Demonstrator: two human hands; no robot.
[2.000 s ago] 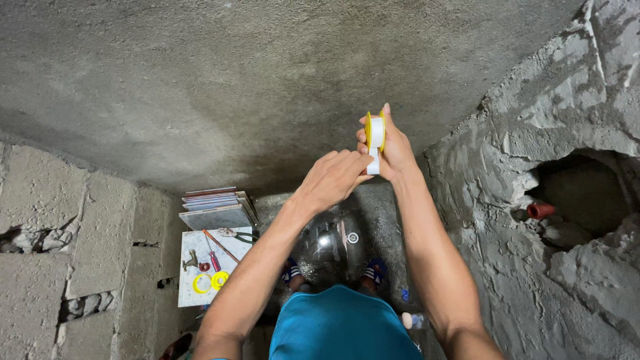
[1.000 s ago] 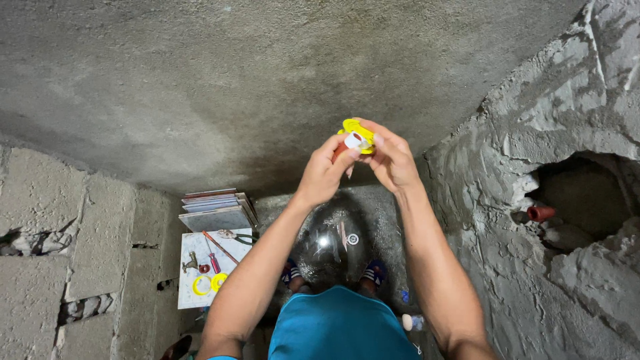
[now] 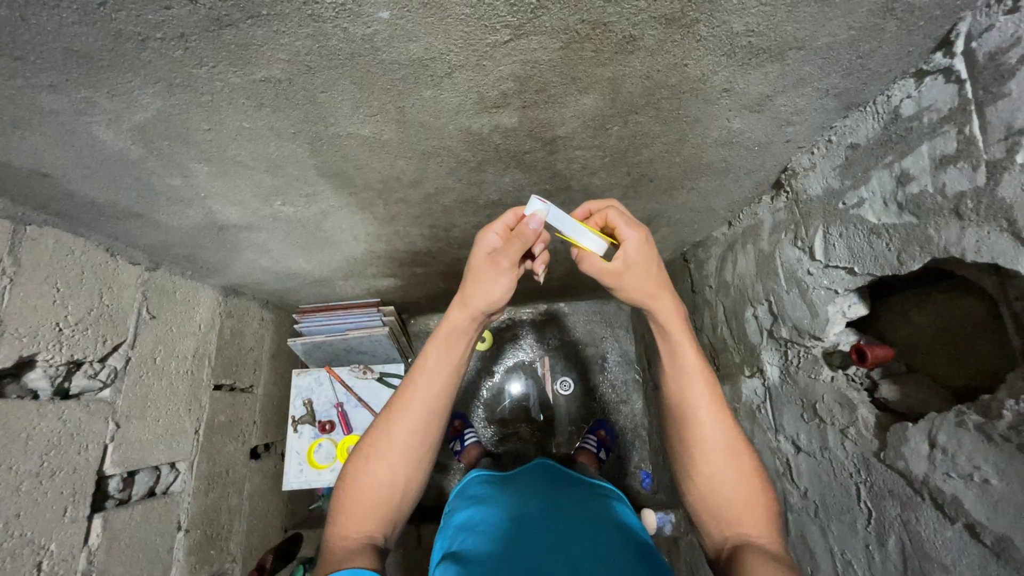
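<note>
Between my hands, in front of the plastered wall, a band of white thread seal tape stretches from a spool with yellow flanges. My right hand grips that spool. My left hand pinches the other end of the tape, which wraps round something small with a trace of red at its edge; the fingers and tape hide most of it. On a marbled tile at the lower left lie a brass tap, a red fitting, a screwdriver, pliers and yellow plastic rings.
Stacked tiles lean behind the tool tile. A yellow disc and a floor drain are on the wet floor by my feet. The right wall has a broken hole with a red pipe fitting in it.
The spool has tilted, and a band of white tape now shows between my hands, which were closer together a second ago. A yellow disc now shows on the floor.
</note>
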